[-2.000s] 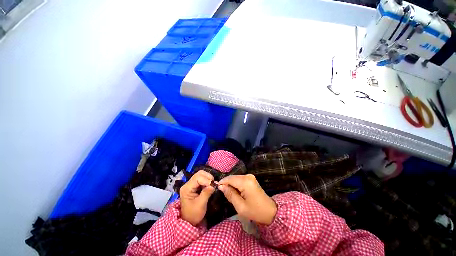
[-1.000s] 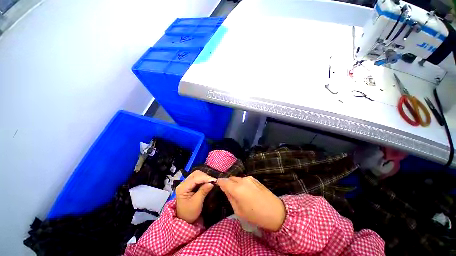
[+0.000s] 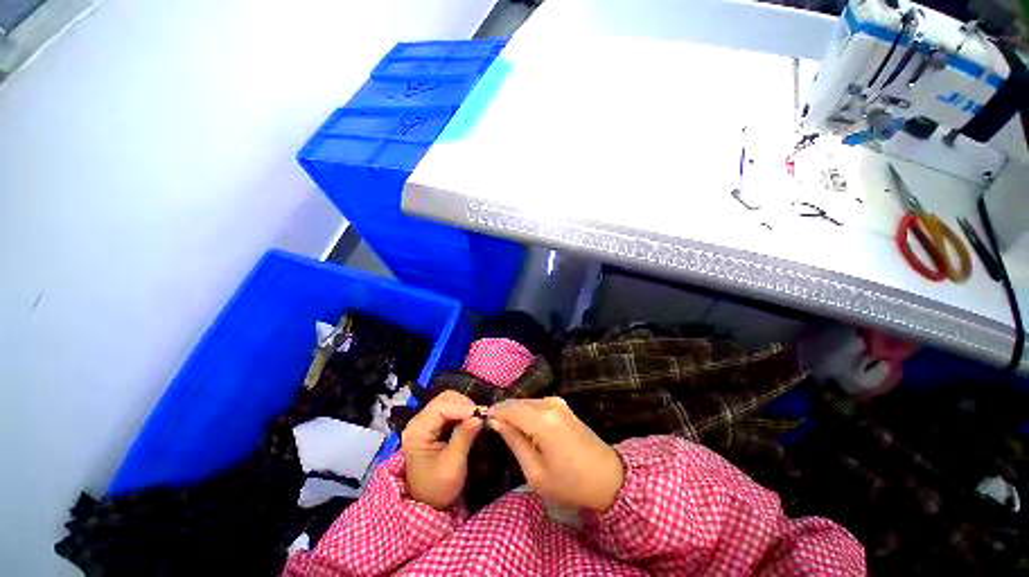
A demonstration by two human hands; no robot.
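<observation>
The dark plaid garment piece (image 3: 666, 378) with pale check lines lies over the lap and spreads to the right under the table. My left hand (image 3: 440, 447) and my right hand (image 3: 561, 453) meet at the fingertips over the lap. They pinch a small dark cloth edge (image 3: 482, 415) of it between them. Whether a small tool is in the right fingers cannot be told; the fingers hide it.
An open blue crate (image 3: 214, 378) with dark cloth and white scraps stands at the left. Stacked blue crates (image 3: 384, 147) stand beside the white table (image 3: 609, 135). Red-and-yellow-handled scissors (image 3: 934, 246), a thin black tool (image 3: 979, 248) and the sewing machine (image 3: 920, 85) are at the right.
My right hand turned over the fingertips a second ago and has turned back, so the pinched dark edge shows more again. The plaid cloth has hardly moved.
</observation>
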